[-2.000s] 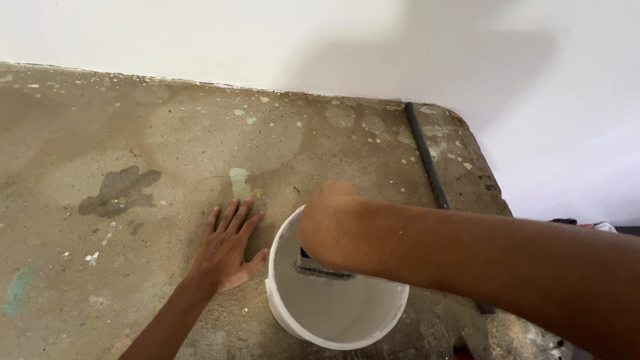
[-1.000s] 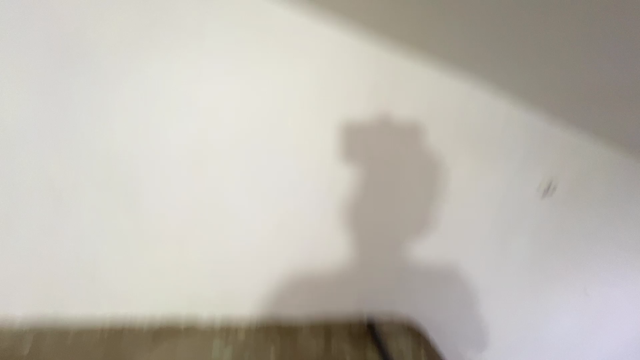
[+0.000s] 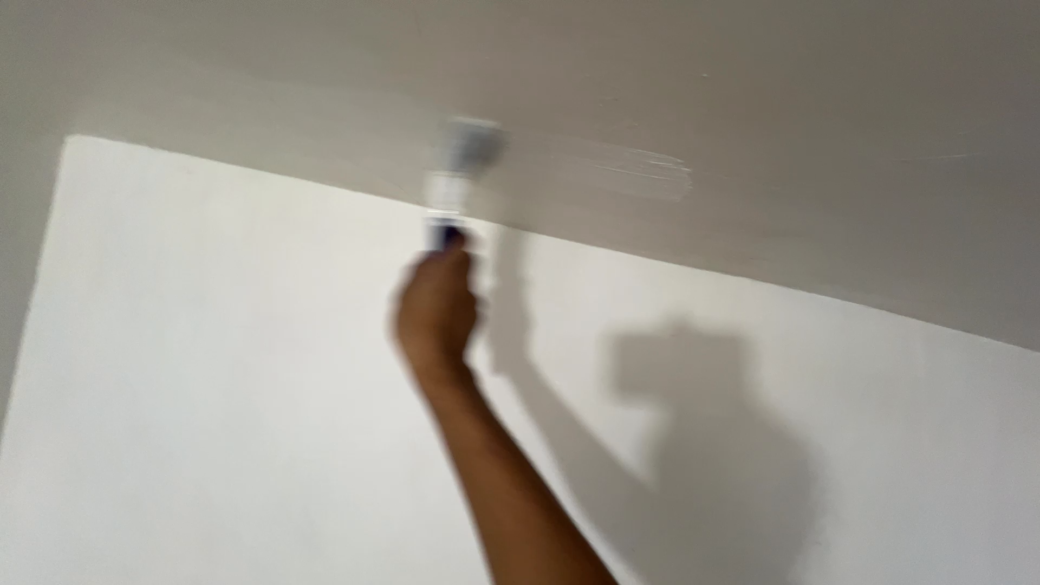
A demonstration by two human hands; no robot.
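Observation:
My right hand (image 3: 439, 305) is raised and closed around the dark handle of a paintbrush (image 3: 459, 175). Its bristles point up against the grey-looking ceiling (image 3: 325, 97), just above the line where the ceiling meets the white wall (image 3: 203, 325). Motion blurs the hand and the brush, so exact contact of the bristles cannot be told. A glossy patch of wet-looking brush strokes (image 3: 646, 172) lies on the ceiling to the right of the bristles. My left hand is not in view.
The ceiling edge slants down from upper left to right. A wall corner runs down the left side. Shadows of my head, shoulder and raised arm fall on the white wall.
The view has swung up from the white bucket and stained surface to the ceiling. My right hand, earlier over the bucket with the brush, is now raised at the ceiling. My left hand has left view.

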